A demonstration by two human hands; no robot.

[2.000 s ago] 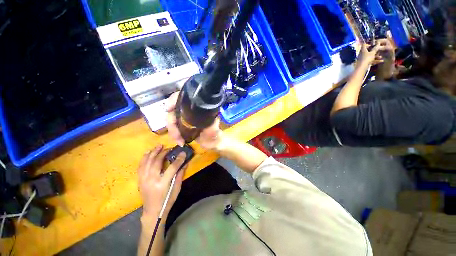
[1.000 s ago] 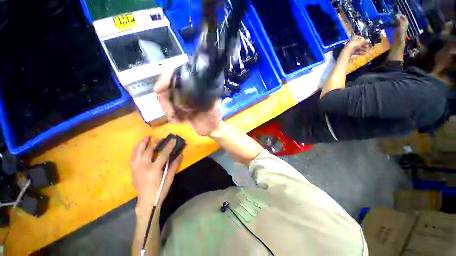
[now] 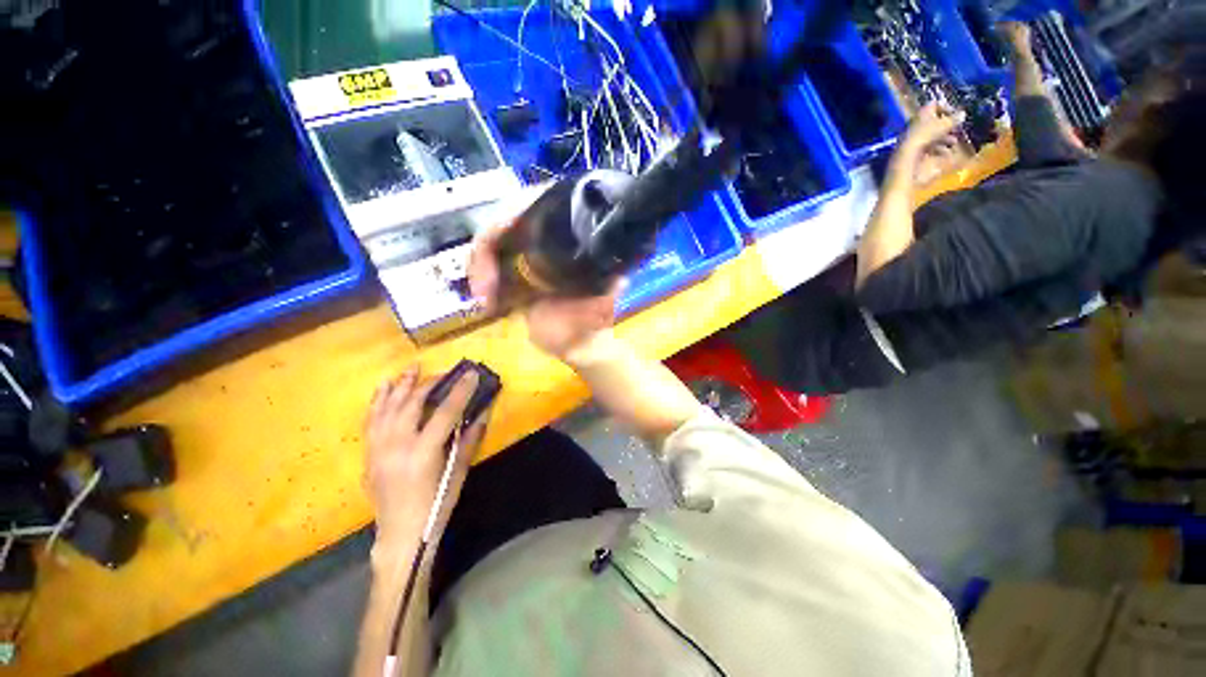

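My left hand (image 3: 413, 443) holds a small black housing (image 3: 466, 394) on the yellow-orange bench (image 3: 284, 443). A pale cable (image 3: 441, 496) runs from the housing down over my wrist. My right hand (image 3: 562, 315) grips the black electric screwdriver (image 3: 556, 245), which is tilted in front of the white screw feeder (image 3: 430, 225). The screwdriver is apart from the housing, and its tip is hidden. Shiny screws (image 3: 426, 156) show through the feeder's window.
A large blue bin (image 3: 212, 331) of black pieces lies left of the feeder. Loose black housings (image 3: 130, 459) sit at far left. A blue bin (image 3: 681, 265) with cabled parts is at right. A coworker (image 3: 985, 238) works beyond a red stool (image 3: 754, 386).
Since two seconds ago, my right hand has moved the screwdriver up off the housing toward the feeder, and it now leans more. My left hand still holds the housing on the bench.
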